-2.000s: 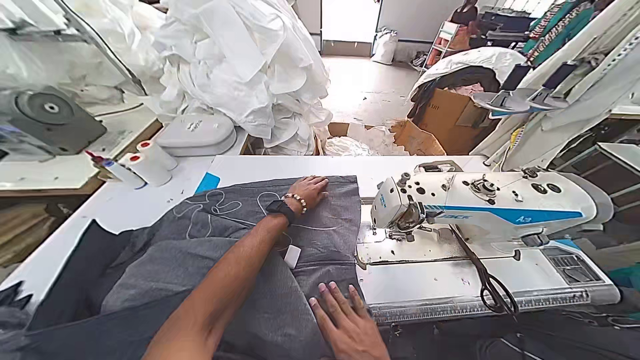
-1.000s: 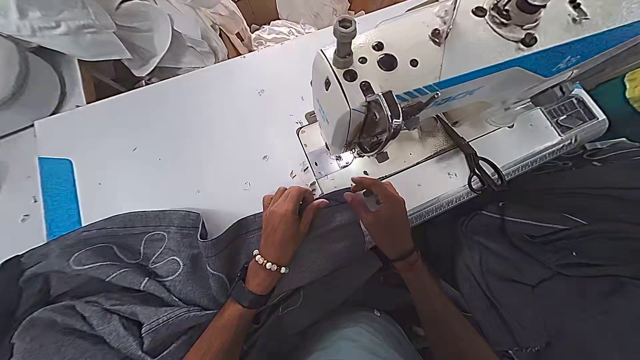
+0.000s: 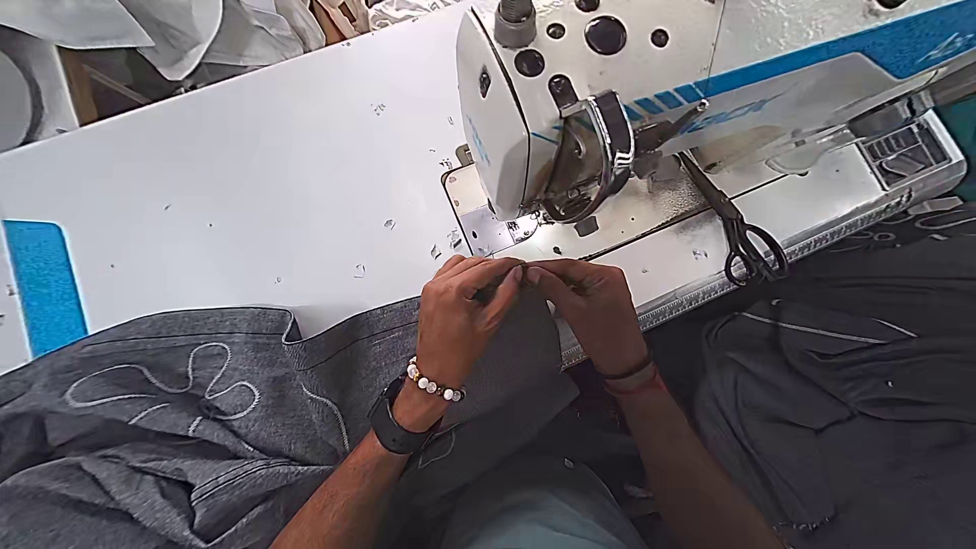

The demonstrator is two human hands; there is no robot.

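Dark grey fabric (image 3: 358, 351) with white looped stitching drapes over the table's front edge. My left hand (image 3: 469, 313) wears a beaded bracelet and a black watch at the wrist and pinches the fabric's upper edge. Close beside it, fingertips nearly touching, my right hand (image 3: 591, 305) pinches the same edge near its corner. Both hands are just in front of the lit needle area of a white and blue sewing machine (image 3: 518, 114). Black-handled scissors (image 3: 743, 236) lie on the machine bed to the right of my hands.
Thread scraps dot the white tabletop (image 3: 229, 191), which has a blue patch (image 3: 46, 282) at the left. White cloth (image 3: 183, 30) is heaped behind the table. More dark fabric (image 3: 854, 396) lies at the right, below the ruler strip (image 3: 831, 229) along the machine's front edge.
Two seconds ago my hands lay spread flat on the fabric; by one second ago they had come together at its edge. The view has moved much closer to the machine.
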